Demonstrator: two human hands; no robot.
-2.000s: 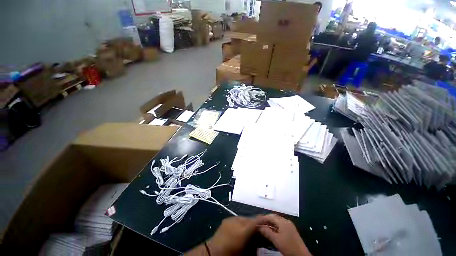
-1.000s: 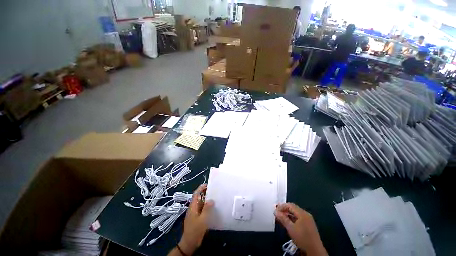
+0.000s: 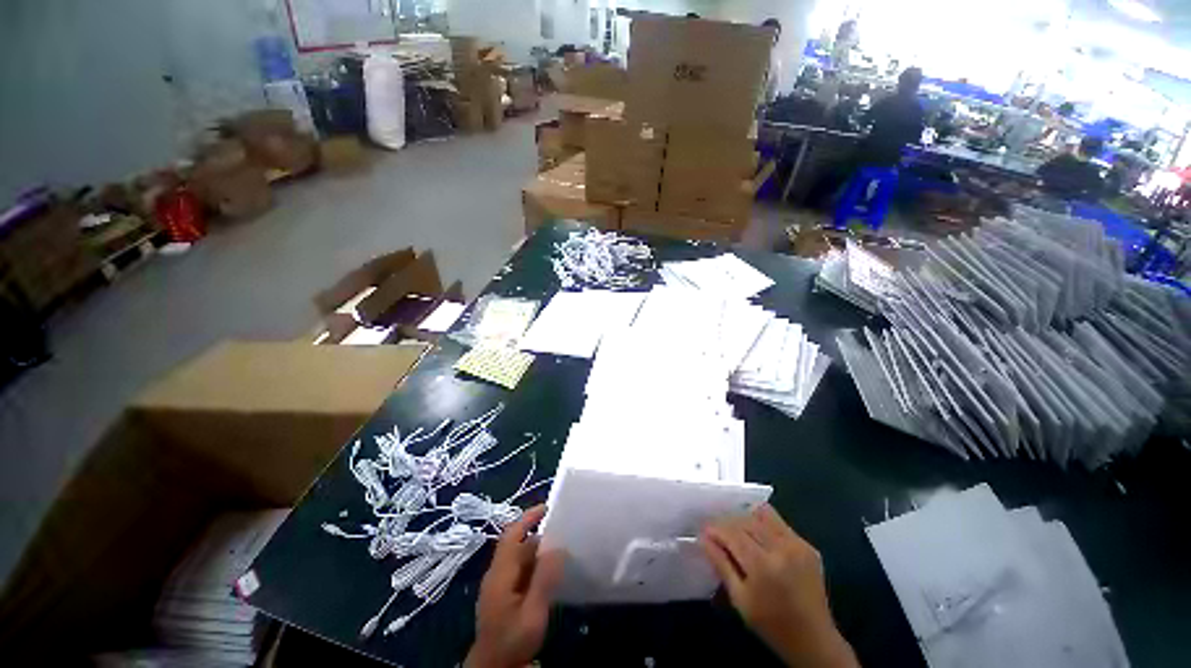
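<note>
A white panel (image 3: pixel 614 512) is tilted up at the table's near edge, in front of overlapping white panels (image 3: pixel 660 379). A small pale raised shape shows on its face. My left hand (image 3: pixel 512 590) grips the panel's left edge. My right hand (image 3: pixel 771 574) is at its right side, fingers bent over the face near the raised shape; whether it pinches a cable there is unclear. A heap of coiled white cables (image 3: pixel 438 502) lies to the left of the panels. Panels with a fitted cable (image 3: pixel 999 587) lie at the near right.
Leaning stacks of grey-white panels (image 3: pixel 1006 352) stand at right. More cables (image 3: pixel 601 258) lie at the far edge. A yellow dotted sheet (image 3: pixel 494 365) lies left of the panels. A large open carton (image 3: pixel 281 379) stands beside the table at left. Cartons (image 3: pixel 699 118) are stacked beyond; a person (image 3: pixel 897 124) is farther back.
The panel came into both hands from the row area and has since tipped up, its far edge raised. My right hand has moved from its right edge onto its face.
</note>
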